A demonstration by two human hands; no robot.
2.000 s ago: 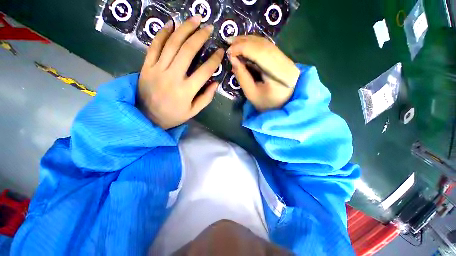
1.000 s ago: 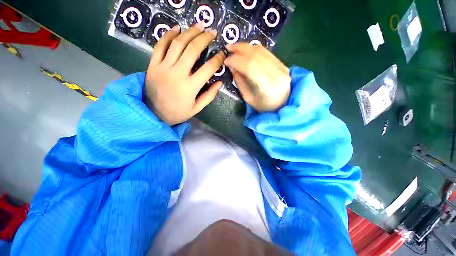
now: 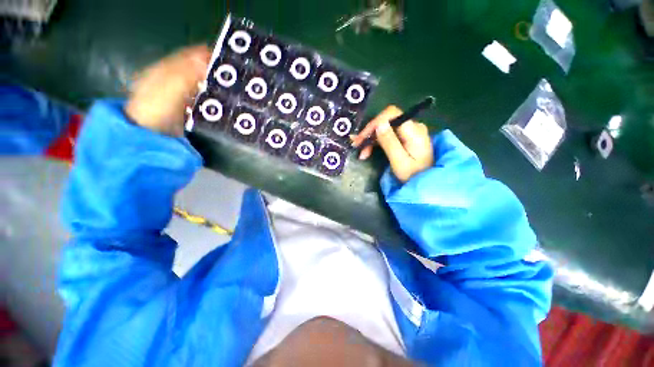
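Note:
A clear blister tray [image 3: 220, 44] lies slightly slanted in front of me. It holds rows of black square units [image 3: 271, 87] with white rings, all uncovered now. My left hand [image 3: 166, 86] is blurred at the tray's left edge, its fingertips gripping that edge. My right hand [image 3: 403, 145] is beside the tray's right edge, fingertips close to the lower right units. It holds a slim black pen-like tool [image 3: 416, 110] that sticks out up and right between the fingers. The tool's working tip is hidden or too small to tell.
To the right on the green mat [image 3: 459, 107] are a zip bag of small parts [image 3: 538, 129], a second zip bag [image 3: 556, 32], a white paper slip [image 3: 499, 56] and a single square part [image 3: 604, 144]. A tan tuft [image 3: 387, 16] lies beyond the tray. Red stool parts [image 3: 595, 340] show lower right.
My left hand has moved off the units to the tray's left edge. My right hand has moved right, off the units. The whole tray now shows, and the view has shifted.

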